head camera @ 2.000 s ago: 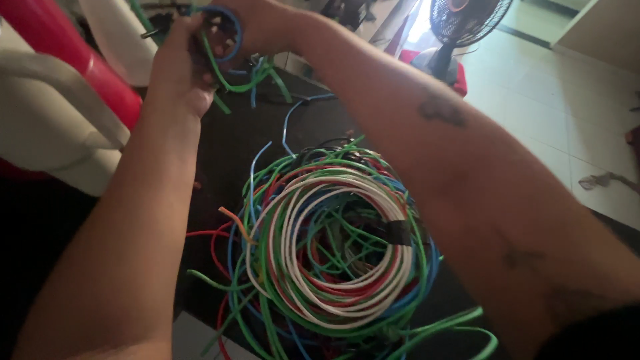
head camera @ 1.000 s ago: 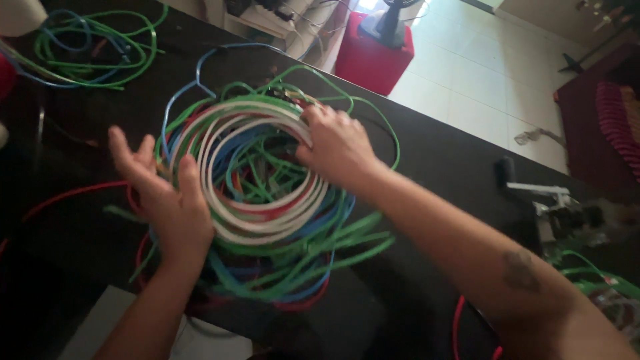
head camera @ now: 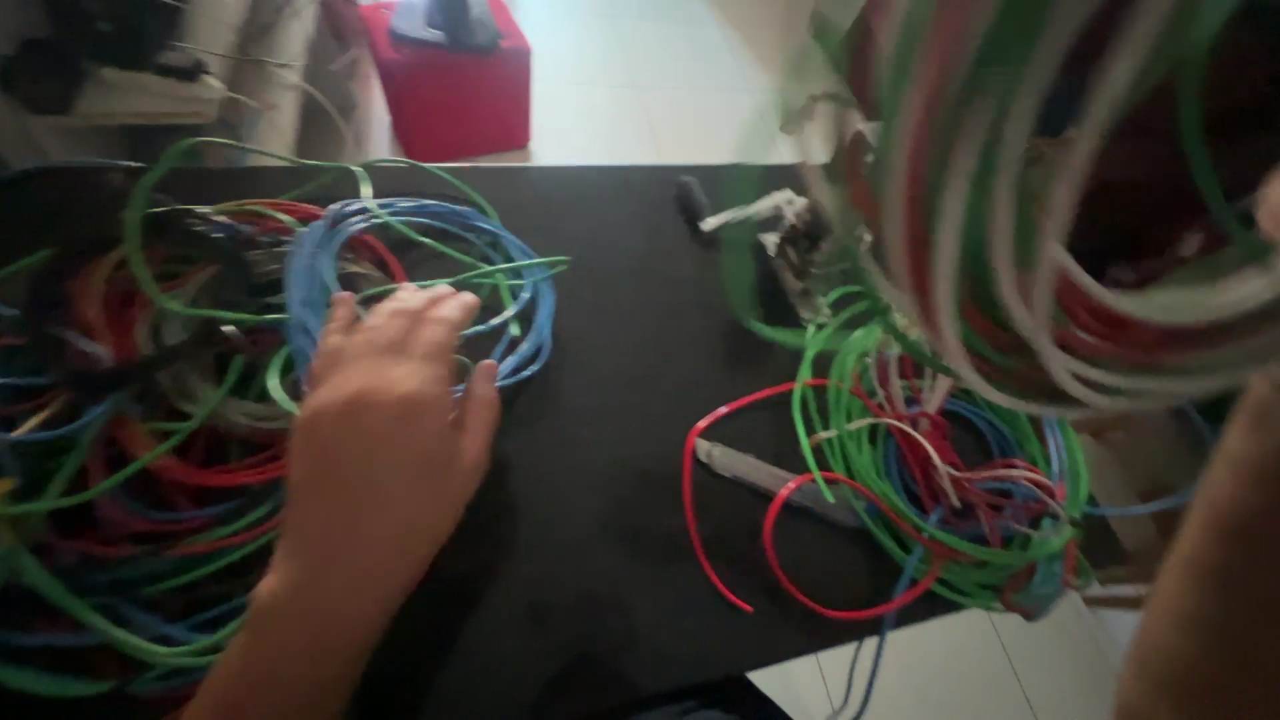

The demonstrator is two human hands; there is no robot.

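My left hand [head camera: 385, 400] rests over the near edge of a coil of blue wire [head camera: 540, 310], its fingers spread a little; whether they grip the coil I cannot tell. A loose green wire [head camera: 150, 250] loops over that coil. Left of it lies a large tangle of red, green and blue wires [head camera: 190, 470]. At the upper right a bundle of white, green and red wire coils [head camera: 1000, 230] is raised above the table, blurred by motion. My right hand [head camera: 1268, 205] shows only as a sliver at the right edge beside the bundle, so its grip is hidden.
On the black table [head camera: 600, 560], a coil of green wire [head camera: 860, 390] surrounds red, white and blue wires. A grey tool-like object [head camera: 760, 475] lies partly under a red wire [head camera: 690, 490]. Behind stands a metal device with a crank handle [head camera: 760, 212]. A red box [head camera: 460, 90] stands beyond the table.
The white, green and red coils lay on the table between my hands and are now raised at the right. My left hand has moved onto a blue coil. The view has shifted strongly.
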